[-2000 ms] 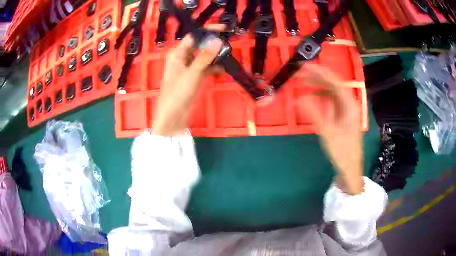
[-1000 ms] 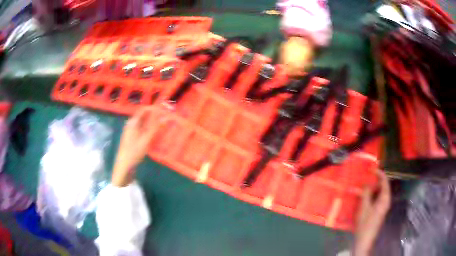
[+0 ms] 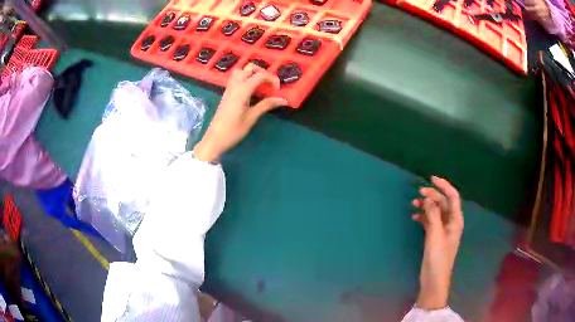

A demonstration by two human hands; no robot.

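A red compartment tray [image 3: 343, 41] holds several dark watch bodies without straps, one to a cell, at the top centre. My left hand [image 3: 234, 113] is at its front edge near the right corner. The fingers are over the rim beside the watch bodies and the thumb is near the edge, gripping the tray. The fingertips partly cover one watch body. My right hand [image 3: 441, 210] is above the green bench at the right, fingers loosely curled and apart, holding nothing.
A red tray with black straps [image 3: 517, 53] is at the upper right, near another person's sleeve [image 3: 558, 19]. Stacked red trays [image 3: 558, 170] stand at the right edge. A crumpled clear bag [image 3: 126, 157] and a pink sleeve [image 3: 22, 132] are at left.
The view has turned left. The strap-filled tray that both my hands held has moved away to the upper right. My left hand is now on the watch-body tray; my right hand has let go.
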